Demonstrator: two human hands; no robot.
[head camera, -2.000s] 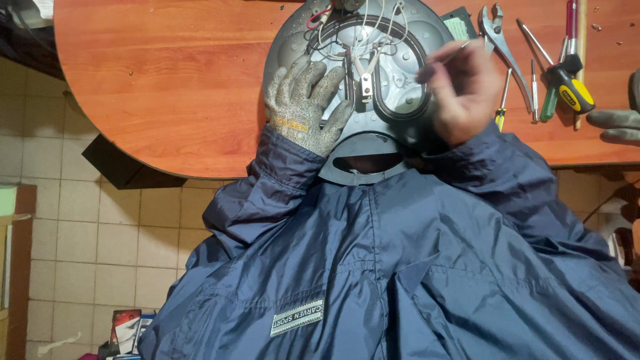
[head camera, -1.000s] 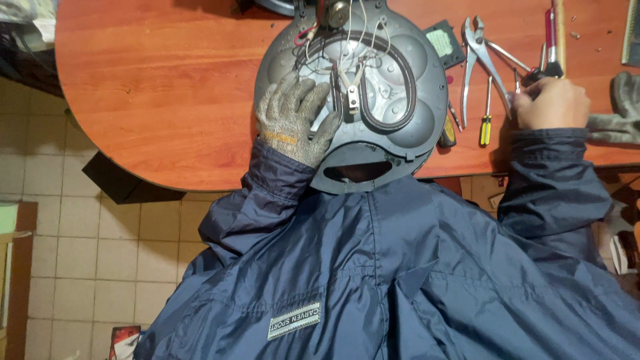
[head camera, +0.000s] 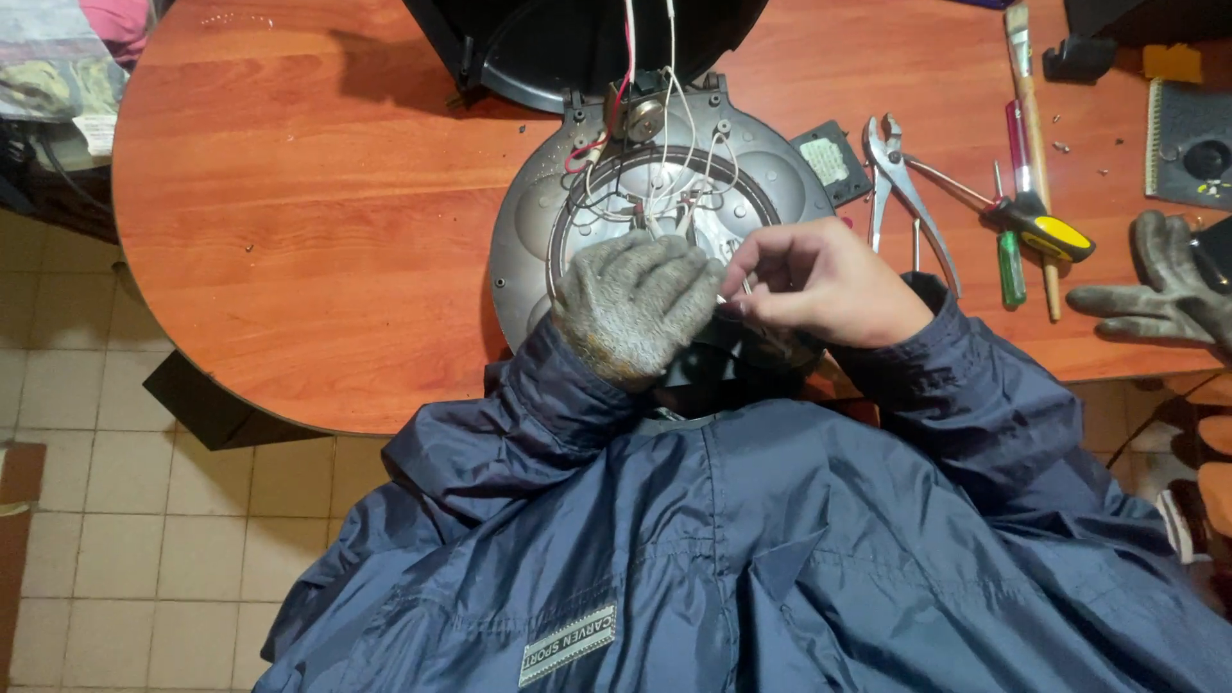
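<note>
A round grey metal appliance plate (head camera: 534, 207) with a curved heating element (head camera: 561, 231) and several thin wires (head camera: 674, 106) lies at the table's front edge. My left hand (head camera: 640, 303), in a grey work glove, rests over the plate's centre with its fingers bent down; what lies beneath them is hidden. Just right of it is my bare right hand (head camera: 818, 284), thumb and forefinger pinched on a small metal piece (head camera: 722, 299), mostly covered by the fingertips. A dark, shiny part (head camera: 707, 366) shows below both hands, against the jacket.
On the right lie slip-joint pliers (head camera: 900, 183), a yellow-and-black screwdriver (head camera: 1049, 229), a green-handled screwdriver (head camera: 1011, 269), a paintbrush (head camera: 1030, 115) and a grey glove (head camera: 1160, 284). A black housing (head camera: 587, 48) stands behind the plate. Small screws (head camera: 1061, 147) lie loose.
My right hand has come left from the tools to the plate's centre. My left hand has moved right, from the plate's left side to over its middle.
</note>
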